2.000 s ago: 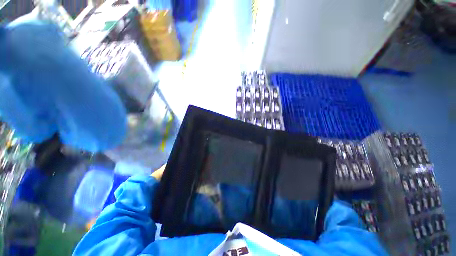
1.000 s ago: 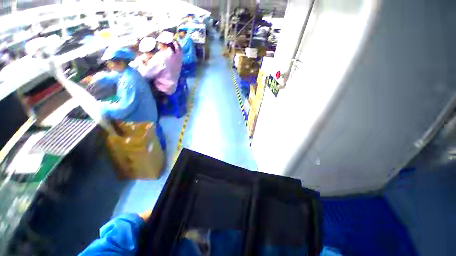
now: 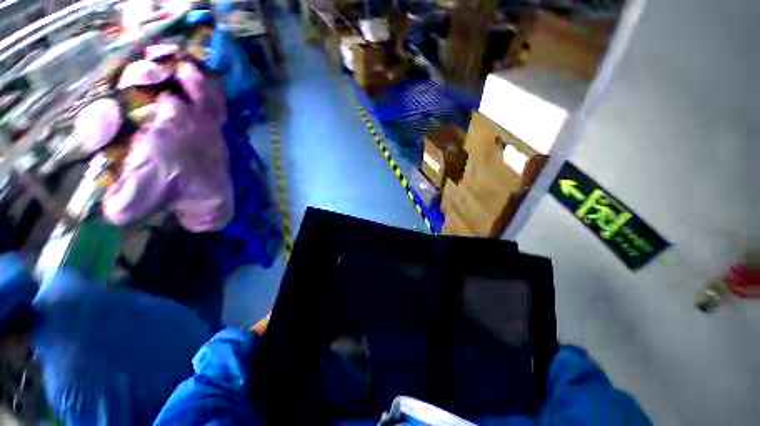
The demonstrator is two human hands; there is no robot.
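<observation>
A black foam tray [image 3: 442,250] is held level in front of my chest, with two pockets side by side. A dark glossy tablet [image 3: 387,333] lies in the left pocket and another tablet [image 3: 497,312] in the right one. My left hand [image 3: 262,325] is at the tray's left edge; only a bit of the fingers shows, the rest is hidden by the tray and my blue sleeve. My right hand is hidden behind the tray's right side; only the blue sleeve shows there.
A blue floor aisle [image 3: 321,158] with yellow-black lines runs ahead. People in pink [image 3: 179,158] and blue [image 3: 125,349] sit at benches on the left. Cardboard boxes [image 3: 487,179] stand right of the aisle. A grey wall with a green exit sign [image 3: 610,216] is close on the right.
The tray is still held in front of me. The view has moved forward along the aisle; the seated people and boxes are nearer, and the exit sign is now close on the right.
</observation>
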